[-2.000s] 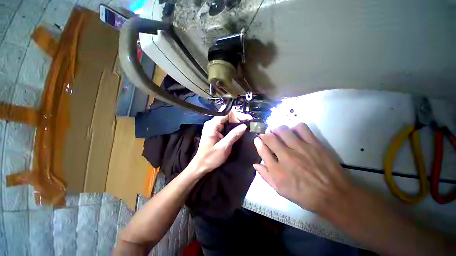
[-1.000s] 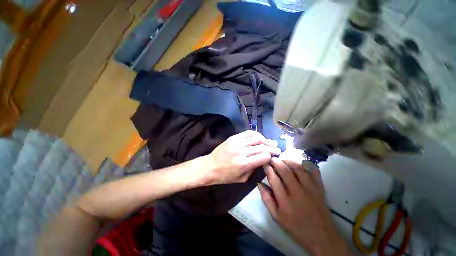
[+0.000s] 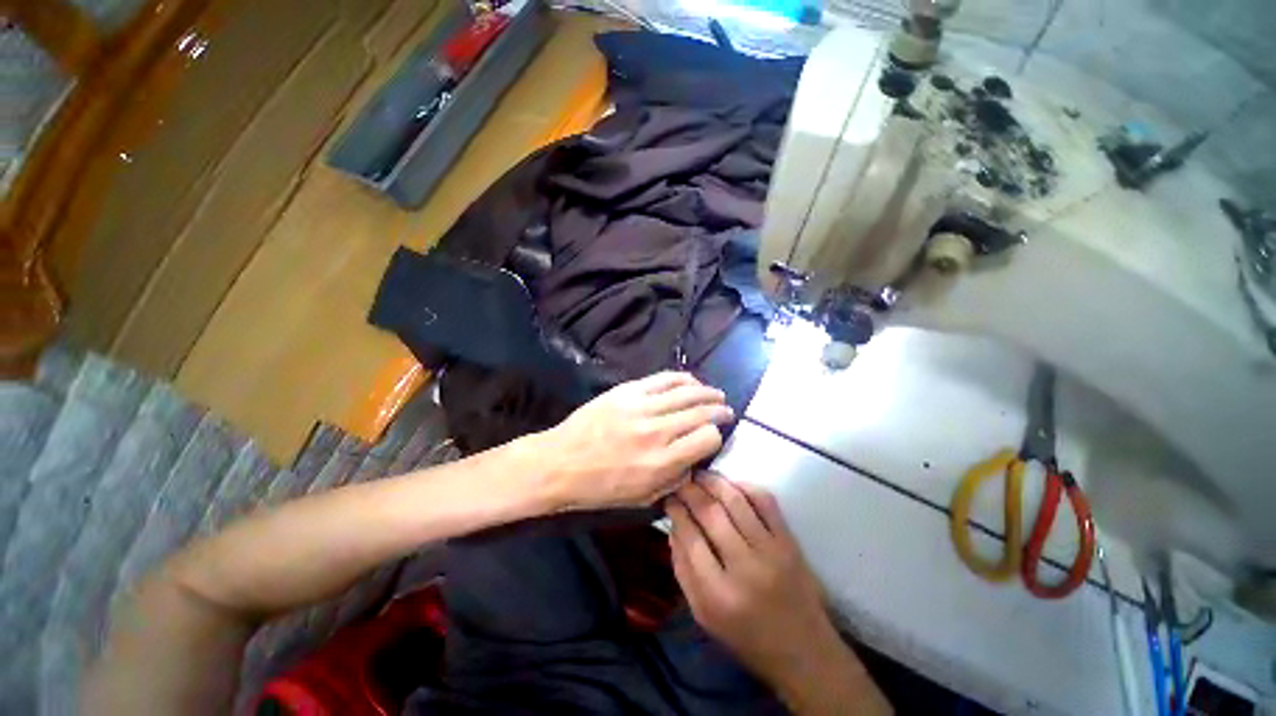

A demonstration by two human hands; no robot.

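The dark brown garment (image 3: pixel 616 238) lies in loose folds left of the needle area of the off-white sewing machine (image 3: pixel 896 182), with the lamp glare beside it. A navy strip (image 3: pixel 469 311) lies across the garment, its free end to the left. My left hand (image 3: pixel 651 437) is closed on the edge of the garment and strip, left of and below the needle. My right hand (image 3: pixel 735 553) is just below it, fingers bent at the garment edge by the table's front; its fingertips are partly hidden, so its hold is unclear.
Scissors (image 3: pixel 1029 511) with yellow and red handles lie right on the white table (image 3: pixel 868 546). Blue snips (image 3: pixel 1161 636) and a white stick tool (image 3: pixel 1124 650) lie at lower right. A grey tray (image 3: pixel 434 119) with red items rests on cardboard (image 3: pixel 266 329) at upper left. Something red shows below.
The view has turned and shows more of the machine's left side. Both hands and the cloth edge have moved away from the needle, toward the table's front edge.
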